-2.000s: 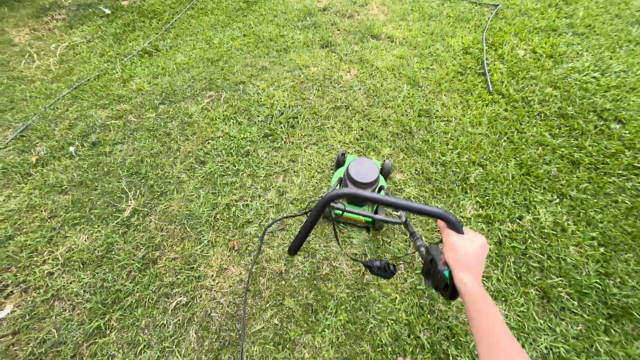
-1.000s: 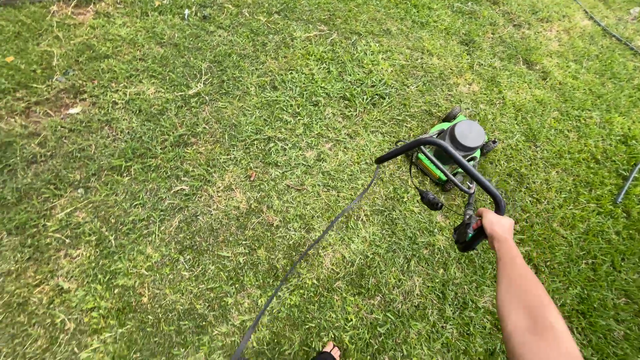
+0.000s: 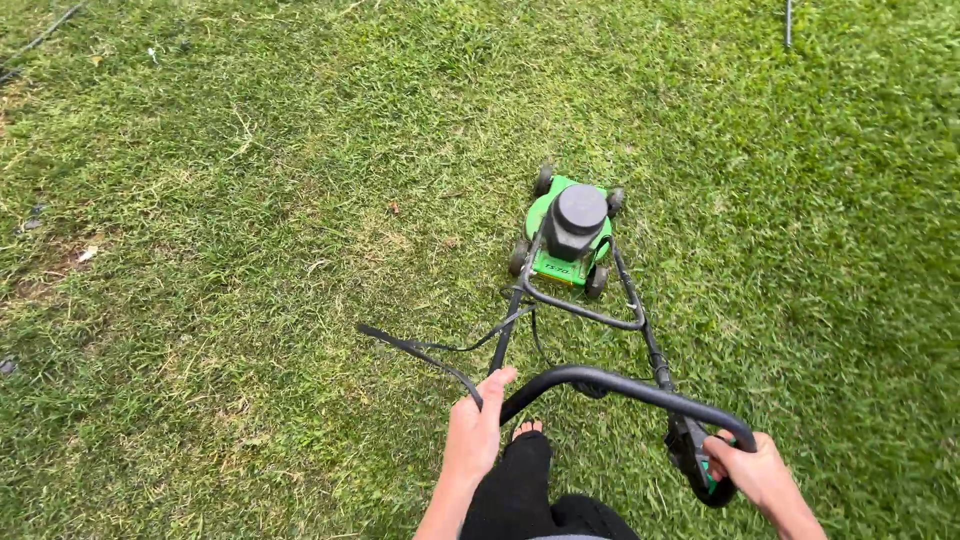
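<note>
A green electric lawn mower (image 3: 568, 232) with a dark motor cover stands on the grass right of centre. Its black tubular handlebar (image 3: 622, 381) reaches back towards my body. At the bar's left end is my left hand (image 3: 476, 424), with the black power cord (image 3: 427, 358) running through its grip; the palm side is hidden. My right hand (image 3: 746, 465) is closed around the right end of the handlebar, by the black switch box (image 3: 688, 454) with a green part.
Short grass surrounds the mower. A dark hose or cable (image 3: 45, 36) lies at the top left, and a thin grey tube (image 3: 788, 26) at the top right. A bare foot (image 3: 527, 428) shows just behind the handlebar.
My left hand, out of view in both earlier frames, is now at the handlebar's left end with the cord. My right hand stays on the bar. The mower appears closer to my body's line.
</note>
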